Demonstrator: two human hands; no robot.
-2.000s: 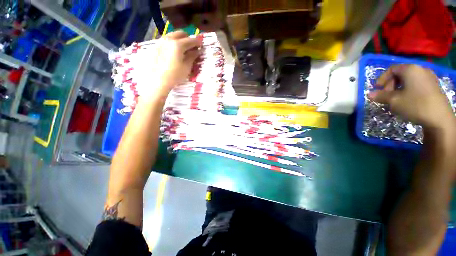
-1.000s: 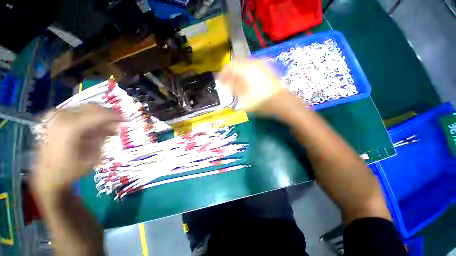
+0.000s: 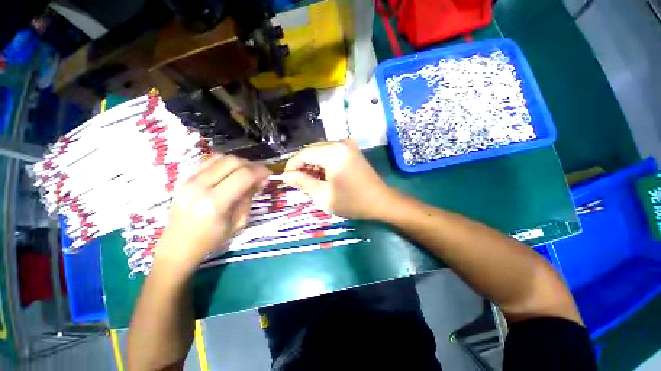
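My left hand (image 3: pixel 217 203) is in front of the press, over the loose leads, its fingertips pinched on the end of a white wire lead (image 3: pixel 276 177). My right hand (image 3: pixel 337 177) is close beside it, fingertips curled together at the same wire end; anything inside them is too small to tell. Loose white leads with red bands (image 3: pixel 297 235) lie under and in front of both hands. A large stack of white leads (image 3: pixel 109 163) lies at the left. The crimping die (image 3: pixel 279 127) of the press is just behind the hands.
A blue tray of silver terminals (image 3: pixel 549 134) stands right of the press, with a red bin (image 3: pixel 442 22) behind it. A yellow guard (image 3: pixel 312 54) is on the press. A larger blue box (image 3: pixel 616 268) is at lower right. The green bench's front edge (image 3: pixel 348 284) is nearest me.
The view has turned right since the oldest frame. My right hand has left the terminal tray and my left hand the stack; both have come together in front of the press at a wire end.
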